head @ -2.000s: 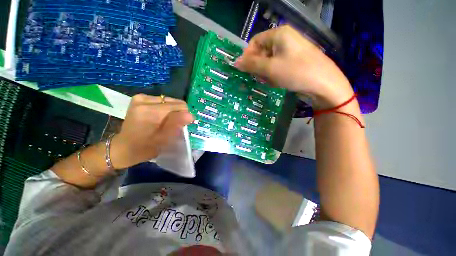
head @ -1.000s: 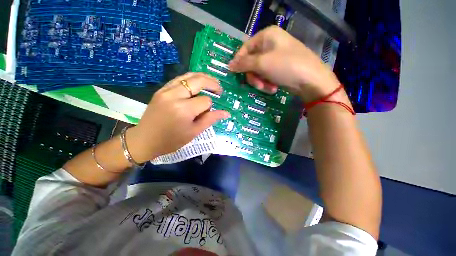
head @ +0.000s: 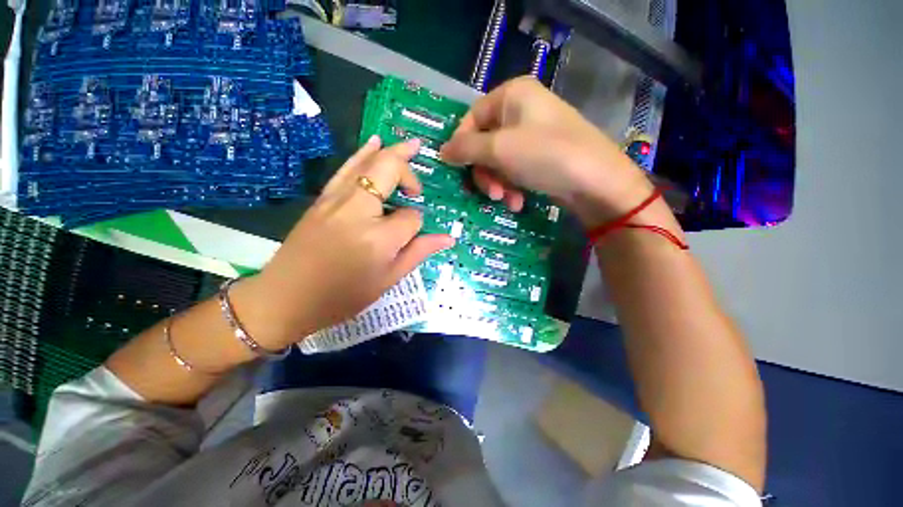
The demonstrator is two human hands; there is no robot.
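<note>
A stack of green PCB panels lies in front of me, with rows of white connectors. My left hand is over its left side, thumb and fingertips on the board. A white label sheet with rows of print sticks out under my left hand and overlaps the panel's lower left. My right hand is over the upper part, thumb and index finger pinched at a small white label near a connector. The fingertips of both hands are close together there.
Overlapping blue PCB panels lie at the upper left. Green-and-white striped tape runs along the edge below them. A slotted rack is at the far left. Metal rails and a machine with blue-violet light are at the upper right.
My left hand first moved from beside the panel onto it, and the printed side of the label sheet came into view. My right hand has shifted slightly down and left, still pinching.
</note>
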